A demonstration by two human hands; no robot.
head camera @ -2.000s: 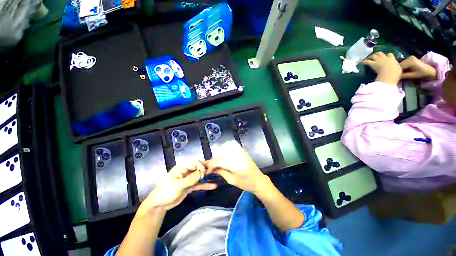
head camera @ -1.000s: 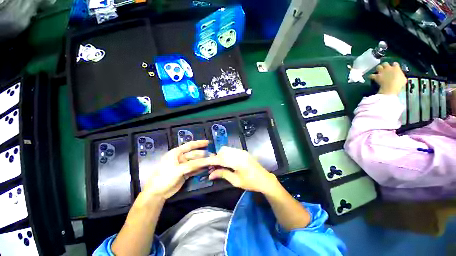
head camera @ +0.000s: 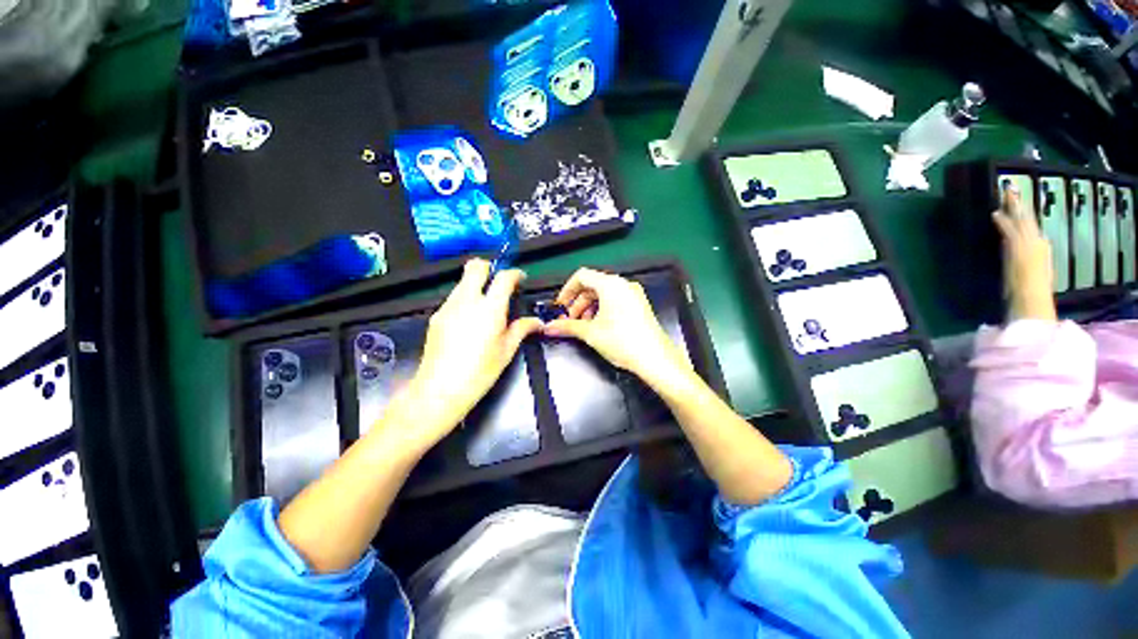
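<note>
A black five-slot tray (head camera: 474,464) holds dark grey-blue phone back covers (head camera: 300,418) in a row. My left hand (head camera: 468,343) is over the middle covers, with a small blue piece (head camera: 505,253) at its raised fingers. My right hand (head camera: 614,327) is over the fourth cover (head camera: 587,399), thumb and forefinger closed near its camera end. The fingertips of both hands meet around a small dark piece or the camera area (head camera: 549,310); which one is unclear. My hands hide the tops of the third to fifth covers.
Beyond lies a black parts tray (head camera: 293,175) with blue film sheets (head camera: 449,187) and a silvery heap (head camera: 568,200). Trays of pale green covers (head camera: 861,312) stand right; white covers (head camera: 44,499) stand left. A pale post (head camera: 724,81), a bottle (head camera: 936,131) and a coworker's pink sleeve (head camera: 1042,399) also show.
Both hands have moved away from my body to the covers' camera ends, and a blue piece now shows at my left fingers. The coworker's arm has shifted right.
</note>
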